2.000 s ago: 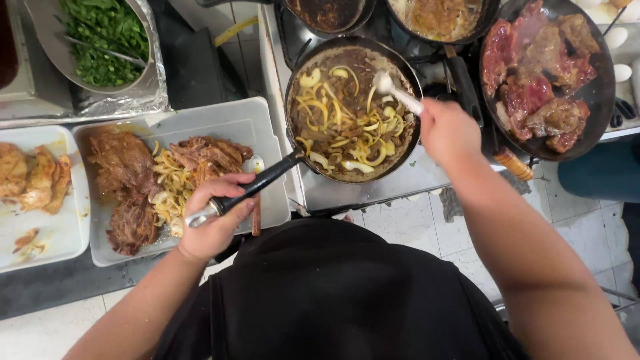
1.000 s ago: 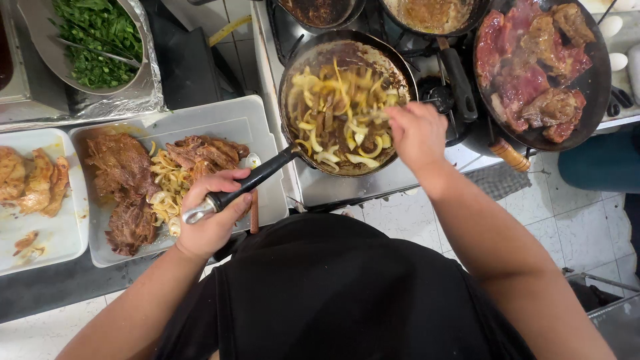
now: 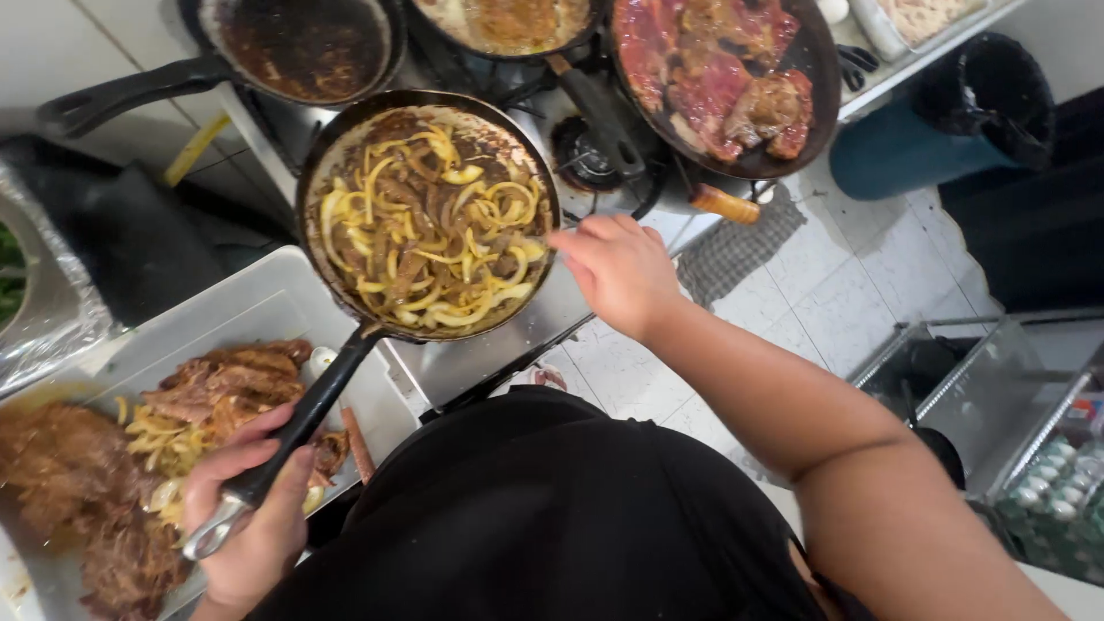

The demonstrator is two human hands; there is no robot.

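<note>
My left hand [image 3: 250,500] grips the black handle [image 3: 302,414] of a frying pan [image 3: 317,285] over the stove. Sliced yellowish onions [image 3: 466,250] and brown strips, apparently meat, lie mixed in the pan, and its base has dark residue. At the pan's right rim is my right hand [image 3: 617,267], its fingers closed on a pale utensil that is mostly hidden and blurred, pointing into the onions. Beneath and beside my left hand, a plastic tray [image 3: 267,285] holds cooked meat [image 3: 233,379], onions and a spoon.
Behind stand a dark, residue-coated pan [image 3: 302,43] and a pan of browned food [image 3: 517,21]. A large pan of partly browned meat [image 3: 733,78] is at the upper right, near a wooden handle [image 3: 724,203]. Foil [image 3: 52,285] edges the left; a blue bin [image 3: 914,147] stands right.
The onions have shifted about in the pan. The pale utensil, plain in my right hand two seconds ago, is now hardly visible. The view has turned and moved closer to the pan.
</note>
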